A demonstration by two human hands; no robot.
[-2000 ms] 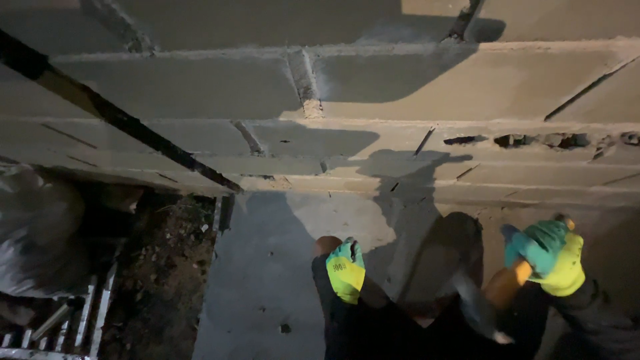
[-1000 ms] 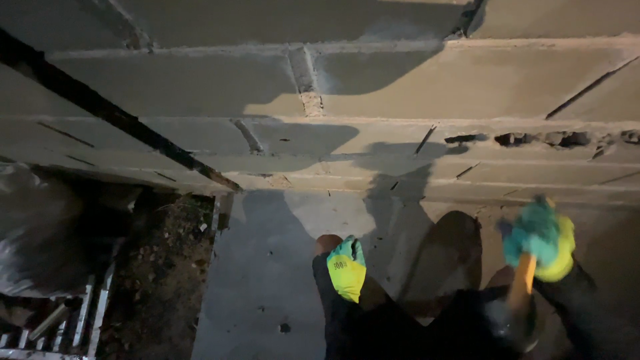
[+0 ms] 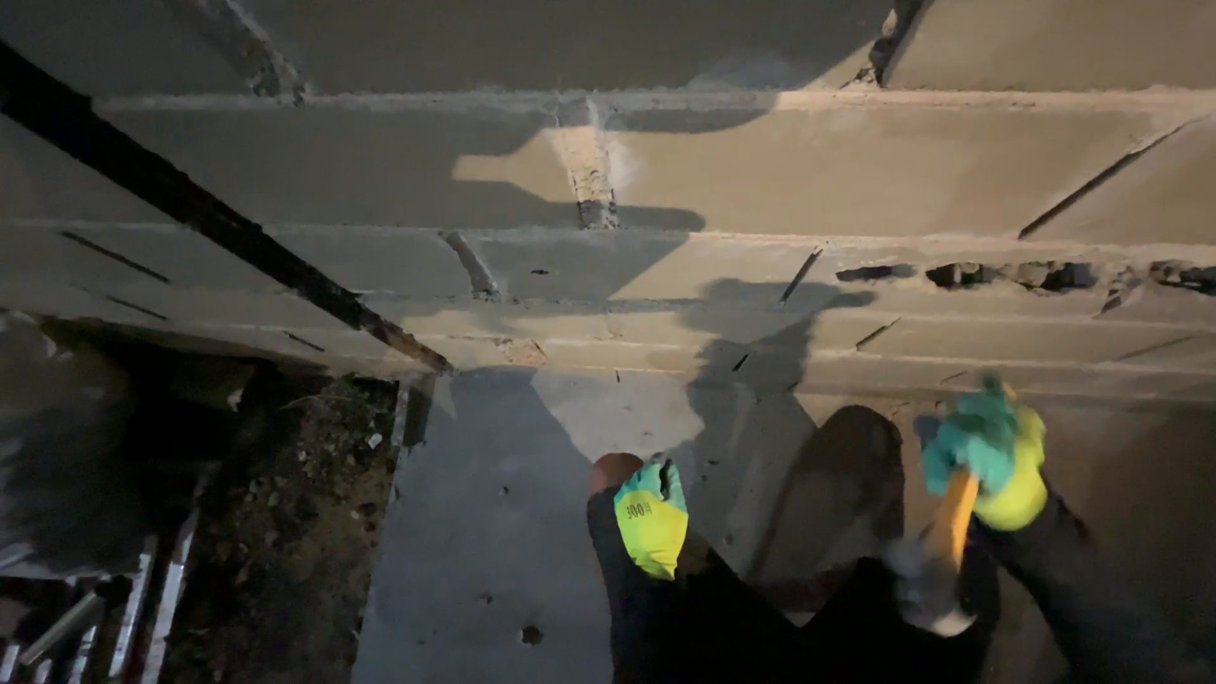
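Observation:
My right hand [image 3: 983, 456], in a yellow and teal work glove, grips the orange handle [image 3: 955, 513] of a hammer at the lower right. Its metal head [image 3: 931, 589] hangs toward me, blurred. My left hand [image 3: 653, 518], gloved alike, rests by my knee at lower centre with its fingers curled; whether it holds anything is hidden. Ahead of both hands stands a block wall [image 3: 855, 180] with mortar joints, narrow slots and several rough holes [image 3: 1054, 275] at the right.
A grey slab [image 3: 475, 532] lies under me. Left of it are rubble and soil [image 3: 323, 484], metal bars [image 3: 171, 589] and a plastic-like wrapped bulk [image 3: 57, 437]. A dark vertical gap [image 3: 218, 218] runs down the wall at left. Shadows fall across the wall.
The hammer has swung in my right hand; its head shows left of the handle two seconds ago and lower, nearer me, now. My left hand has stayed by the knee.

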